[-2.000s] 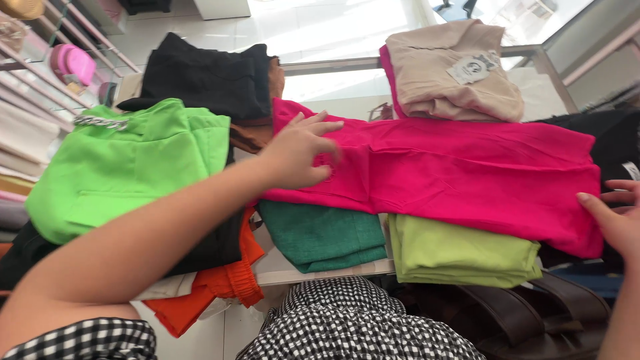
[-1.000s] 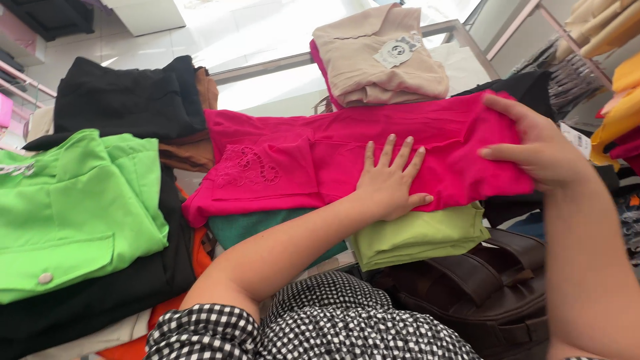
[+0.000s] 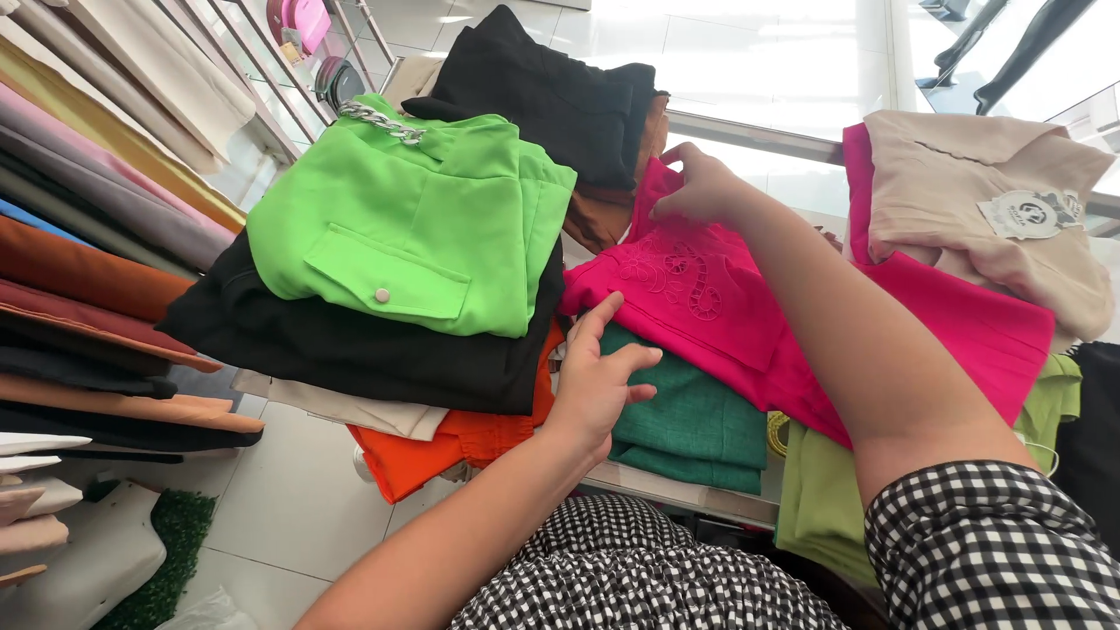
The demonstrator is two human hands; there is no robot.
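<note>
A hot-pink garment [image 3: 700, 284] with cutwork embroidery lies across folded dark green cloth [image 3: 691, 420] and light green cloth [image 3: 814, 490]. My right hand [image 3: 704, 188] pinches its far left corner between thumb and fingers. Near the garment's front left edge is my left hand [image 3: 604, 376], fingers apart, the index fingertip at the pink edge; whether it touches is hard to tell. Left of both hands, a bright green garment [image 3: 411, 227] with a flap pocket and a silver chain tops a black folded garment [image 3: 367, 337].
Black folded clothes [image 3: 542, 96] lie on brown cloth at the back. A beige garment [image 3: 971, 175] with a tag sits at the right on pink cloth. Orange cloth [image 3: 437, 446] juts out at the front. Hanging garments [image 3: 96, 254] line the left side.
My right hand has moved from the garment's right end to its far left corner. My left hand has come off the pink cloth's middle to its left edge. The view has swung about.
</note>
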